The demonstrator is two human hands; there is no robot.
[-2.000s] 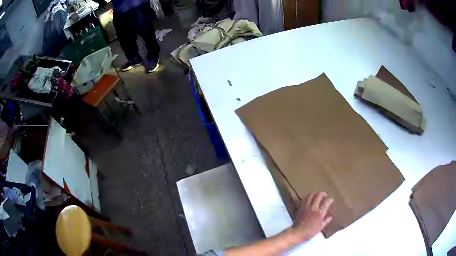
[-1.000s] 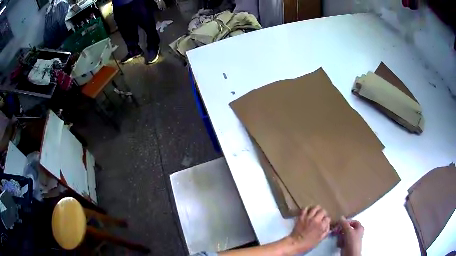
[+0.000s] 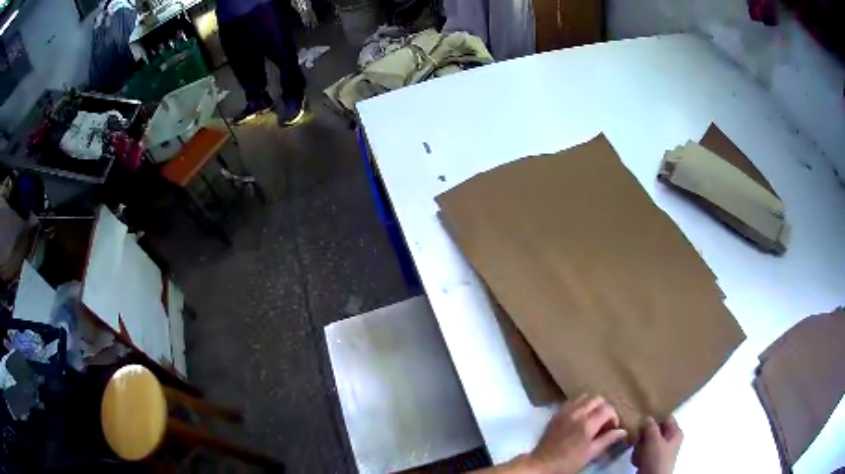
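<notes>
A stack of brown cut fabric panels (image 3: 593,268) lies on the white table in front of me, its layers offset along the left edge. My left hand (image 3: 586,428) is at the near end of the top panel, with its fingers bent and pinching the cloth edge. My right hand (image 3: 657,444) is close beside it, its fingertips also pinching the near edge of the same panel. The right hand is partly cut off by the bottom edge of the picture. No template or chalk can be made out in either hand.
On the white table (image 3: 519,93), a tan rolled bundle (image 3: 725,193) lies on darker brown cloth at the back right. Another brown stack (image 3: 804,375) lies at the right edge. A wooden stool (image 3: 134,412), an orange-seated chair (image 3: 195,155) and a standing person (image 3: 261,56) are at left.
My right hand has come into view from below and taken the panel edge. My left hand has moved slightly down and right. The top panel's near end now lies a little differently over the layers.
</notes>
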